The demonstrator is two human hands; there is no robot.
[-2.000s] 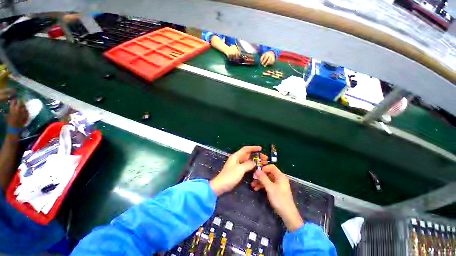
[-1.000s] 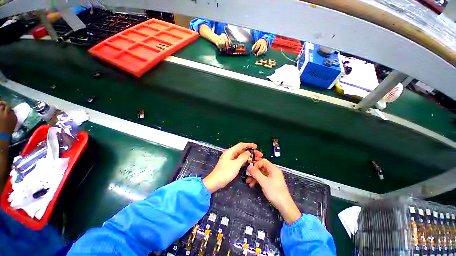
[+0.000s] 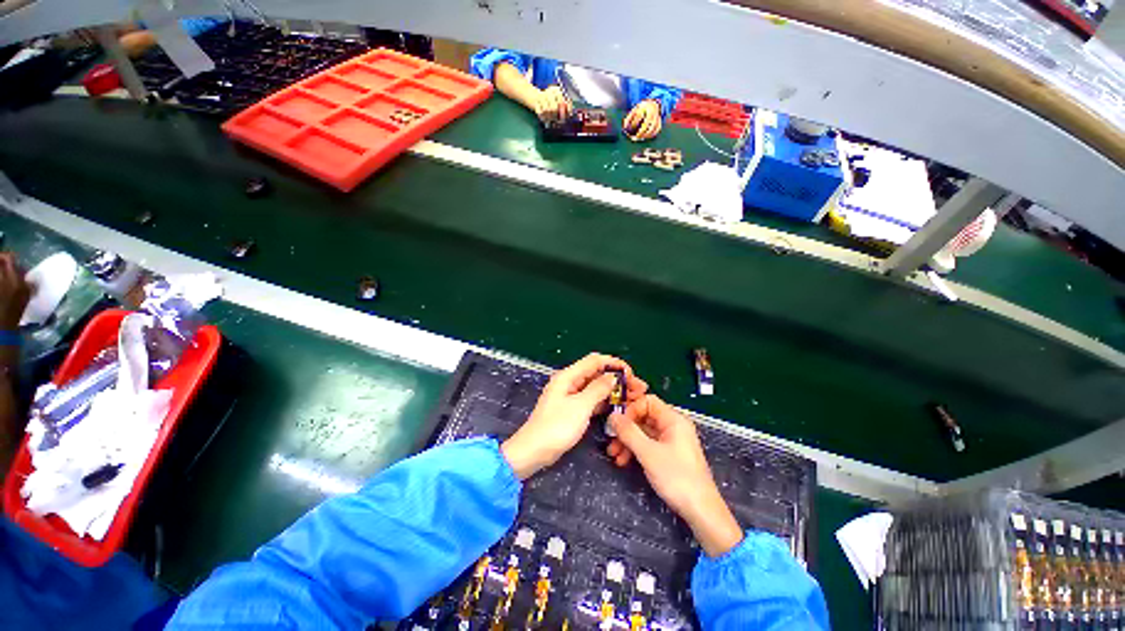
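A small flex-circuit module [image 3: 617, 392], dark at its top with an amber part, is held upright between both hands. My left hand [image 3: 575, 407] grips it from the left with thumb and fingers. My right hand [image 3: 659, 446] pinches its lower end, where the fingertips hide part of it. Both hands are over the upper part of the black component tray [image 3: 765, 475]. Several flex-circuit modules [image 3: 543, 592] with amber middles and white squares lie in the tray's lower pockets.
The green conveyor belt [image 3: 518, 271] carries several small modules. A red scrap bin [image 3: 197, 370] is at left, with another person's hand beyond. Clear stacked trays [image 3: 944, 561] and white paper [image 3: 866, 542] are at right. Across the belt are a red-orange tray [image 3: 358, 111], a person's hands and a blue device [image 3: 790, 173].
The modules on the belt have shifted right. Both hands have moved slightly in the picture with the view and still hold the module. The person opposite has a dark tray lying flatter.
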